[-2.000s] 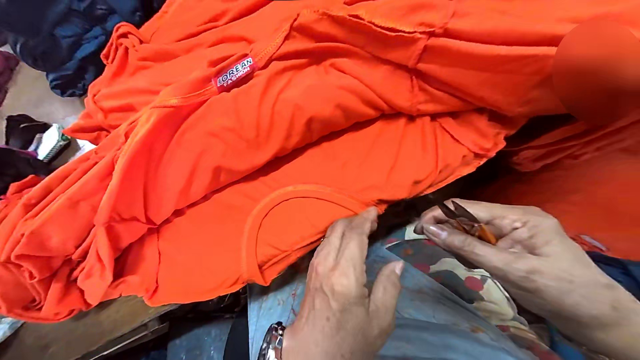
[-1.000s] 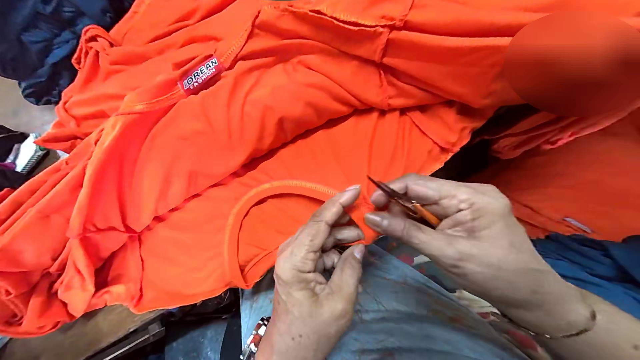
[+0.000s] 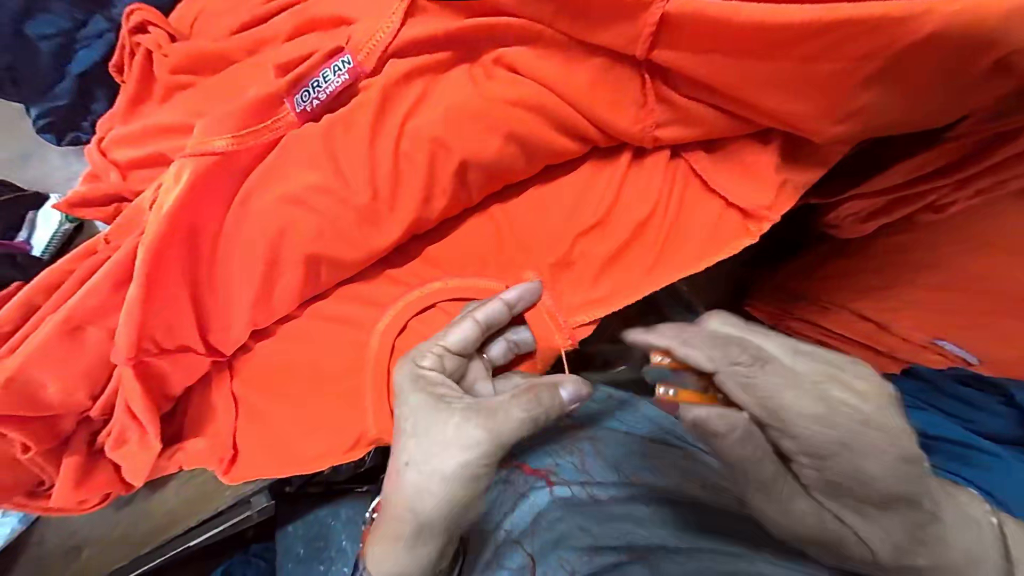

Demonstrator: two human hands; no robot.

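Observation:
An orange knit garment (image 3: pixel 496 200) lies in folds, with a red woven label bearing writing (image 3: pixel 326 86) at the upper left. My left hand (image 3: pixel 472 384) is at the curved neckband (image 3: pixel 392 320), fingers spread over the garment's edge, and seems to hold it with the fingers behind. A short orange thread (image 3: pixel 566 362) runs from the garment's corner down to my left thumb. To the right, my right hand (image 3: pixel 768 408) grips small thread snips with orange handles (image 3: pixel 688 384); their blades are blurred and partly hidden.
More orange fabric (image 3: pixel 904 288) is piled at the right, above dark blue cloth (image 3: pixel 968 424). Dark cloth (image 3: pixel 56 56) sits at the upper left. A wooden surface edge (image 3: pixel 160 520) shows at the lower left. Grey-blue cloth with loose threads (image 3: pixel 608 496) covers the lap.
My right hand with the snips has moved away from the garment's edge, to the right of my left hand. My left thumb has separated from the fingertips, and a thread now shows at the corner.

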